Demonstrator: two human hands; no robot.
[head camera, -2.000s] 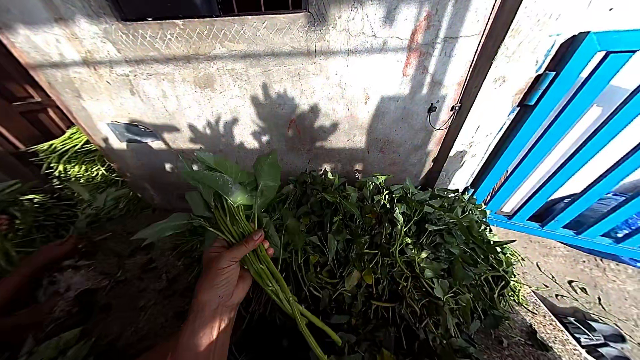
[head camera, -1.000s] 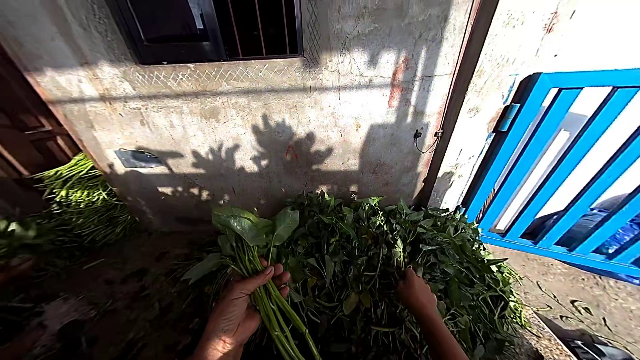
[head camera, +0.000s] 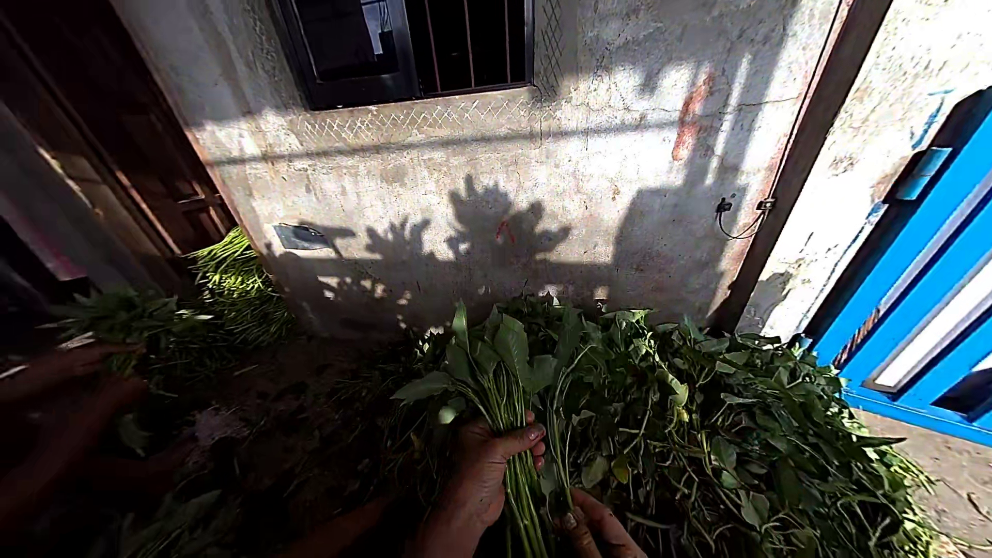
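My left hand (head camera: 484, 473) is closed around a bunch of leafy green stems (head camera: 521, 496), its leaves fanned out above the thumb. Close beside it on the right, my right hand (head camera: 593, 527) pinches a few thinner leafy stems (head camera: 564, 442) between thumb and fingers, upright next to the bunch. A large heap of leafy green cuttings (head camera: 697, 418) lies behind and to the right of both hands, against the wall. The lower part of my right hand is cut off by the frame edge.
Another person's hands (head camera: 70, 380) are in shadow at the left, near leafy greens (head camera: 132, 318). A pile of cut green stems (head camera: 240, 287) stands by a wooden door (head camera: 116, 132). Behind is a concrete wall (head camera: 387, 186) with a barred window; a blue metal gate (head camera: 922, 310) stands at the right.
My right hand, out of view two seconds ago, reached into the heap one second ago and is now beside my left hand with stems in it. The view has shifted.
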